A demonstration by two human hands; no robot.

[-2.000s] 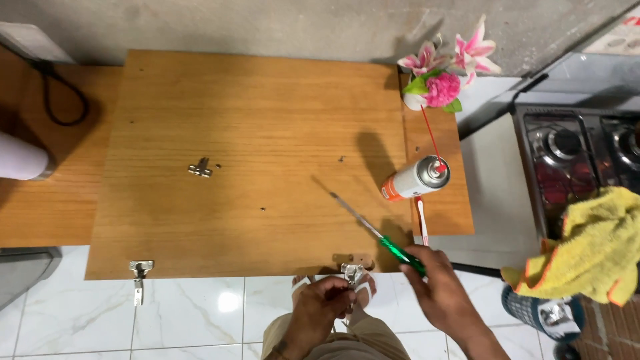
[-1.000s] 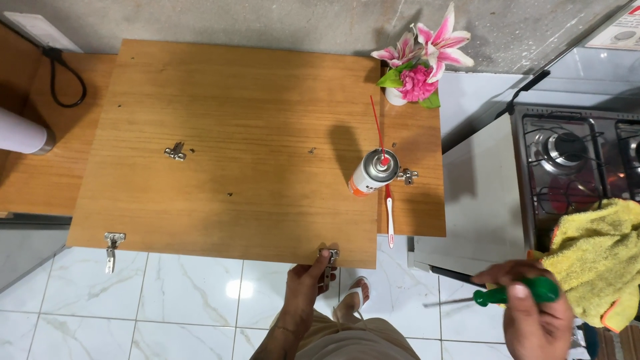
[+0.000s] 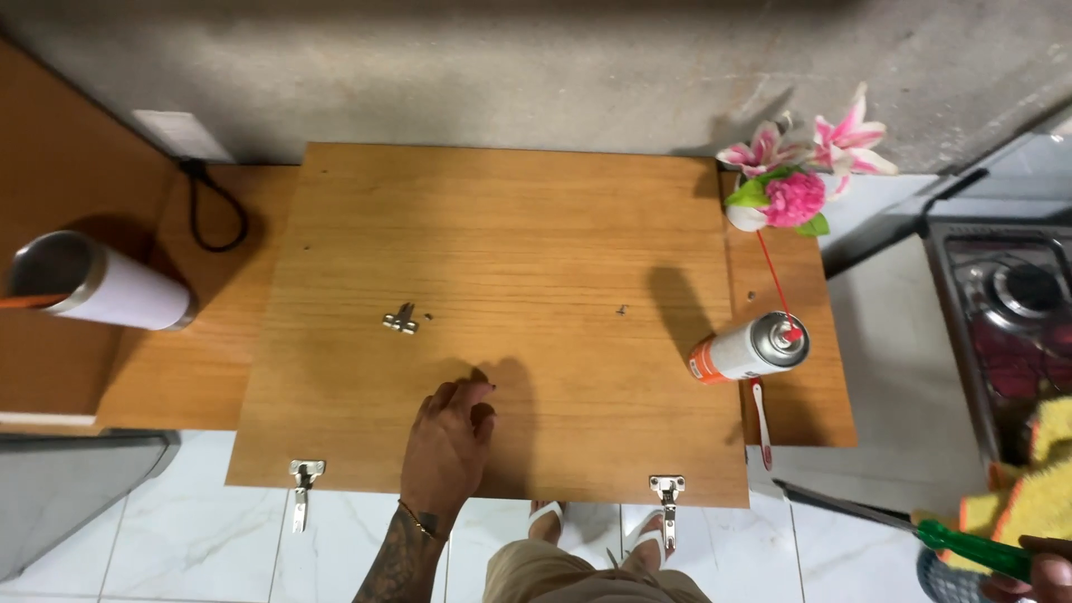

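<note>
My left hand (image 3: 448, 440) is over the front middle of a wooden panel (image 3: 519, 226), its thumb and index finger near a small dark screw (image 3: 492, 387). At the lower right edge, my right hand (image 3: 1038, 569), partly out of view, holds a green-handled screwdriver (image 3: 963, 544) pointing left. One metal hinge (image 3: 306, 494) sits at the panel's front left edge, another hinge (image 3: 668, 507) at the front right. A metal hinge plate (image 3: 402, 319) lies left of centre beside a small screw (image 3: 428, 317). More small screws (image 3: 621, 310) lie right of centre.
A spray can (image 3: 749, 347) with a red straw stands at the panel's right side, by a white-and-red brush (image 3: 761, 423). Behind are artificial flowers (image 3: 796, 199). A white tumbler (image 3: 126, 289) and black cable loop (image 3: 219, 209) are left; a gas stove (image 3: 1013, 293) and yellow cloth (image 3: 1034, 494) are right.
My left hand has left the front right hinge and moved left over the panel. My right hand has moved the screwdriver out to the right. The metal piece beside the can is no longer seen there.
</note>
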